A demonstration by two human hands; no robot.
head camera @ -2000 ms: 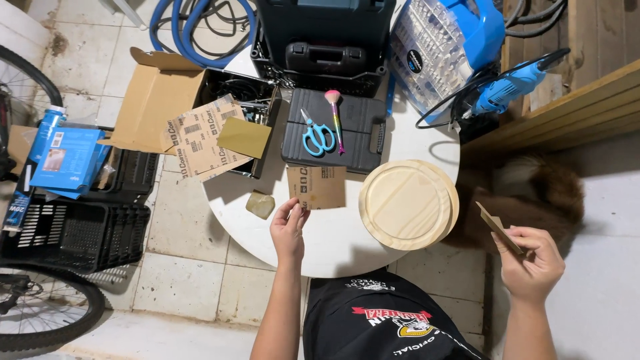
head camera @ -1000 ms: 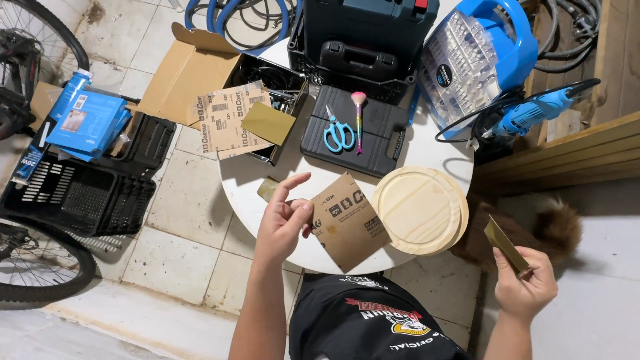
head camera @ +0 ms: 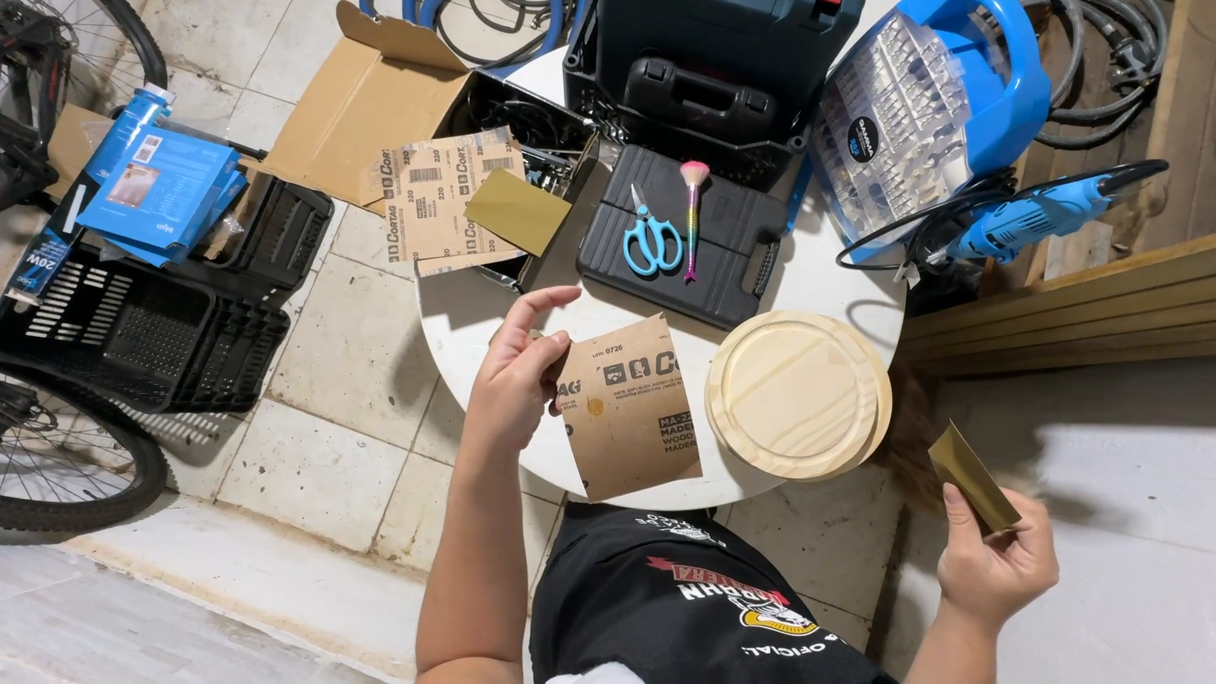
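Observation:
My left hand pinches the left edge of a sandpaper sheet, its printed brown backing up, over the white round table's near edge. Right of it lie two stacked round wooden boards. Off the table's right side, my right hand grips a bent piece of sandpaper with its olive grit side showing. More sandpaper sheets rest against an open cardboard box, with an olive piece on top. Light blue scissors and a makeup brush lie on a black plastic case.
Behind stand a dark toolbox and a blue accessory case. A blue rotary tool is at the right, above a wooden edge. The open cardboard box holds metal parts. Black crates and a bicycle wheel are left.
My left hand has picked up the sandpaper sheet that lay on the table two seconds ago. My right hand still holds its bent piece.

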